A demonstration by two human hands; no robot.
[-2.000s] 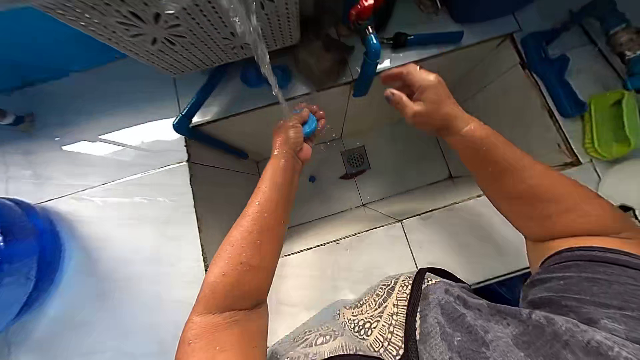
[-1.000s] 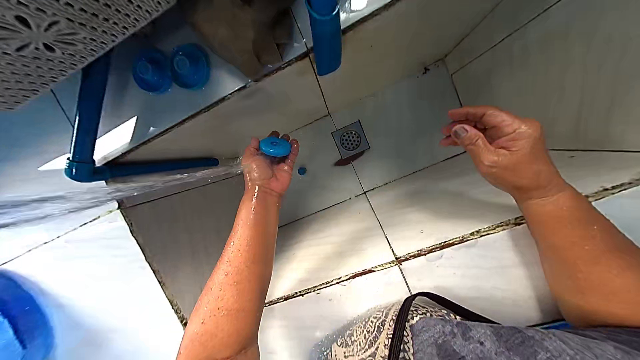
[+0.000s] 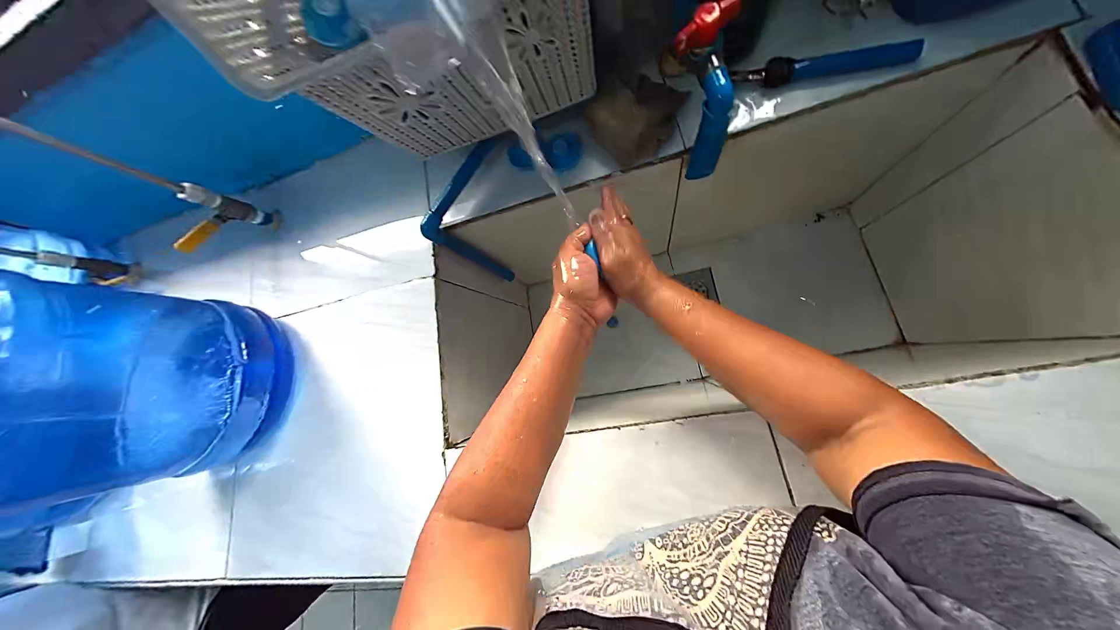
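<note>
A stream of water [image 3: 512,101] runs down onto my hands over the tiled sink basin [image 3: 774,289]. My left hand [image 3: 577,276] holds a small round blue plastic cap [image 3: 593,254], mostly hidden between the palms. Against it lies my right hand [image 3: 623,249], its fingers extended and its palm facing the cap. Below the hands, a small blue piece [image 3: 612,322] rests on the basin floor near the metal drain grate [image 3: 698,282], which my right forearm partly covers.
A perforated plastic basket [image 3: 420,105] stands at the upper left, with blue caps [image 3: 560,151] beside it. A red-handled faucet [image 3: 707,26] and blue pipe spout [image 3: 710,122] overhang the basin. A large blue water jug [image 3: 140,385] lies on the left counter. A bent blue pipe [image 3: 446,210] crosses the basin's edge.
My right hand has moved left from apart and now meets my left hand at the blue cap. My left palm was open upward under the cap one second ago. The view has shifted.
</note>
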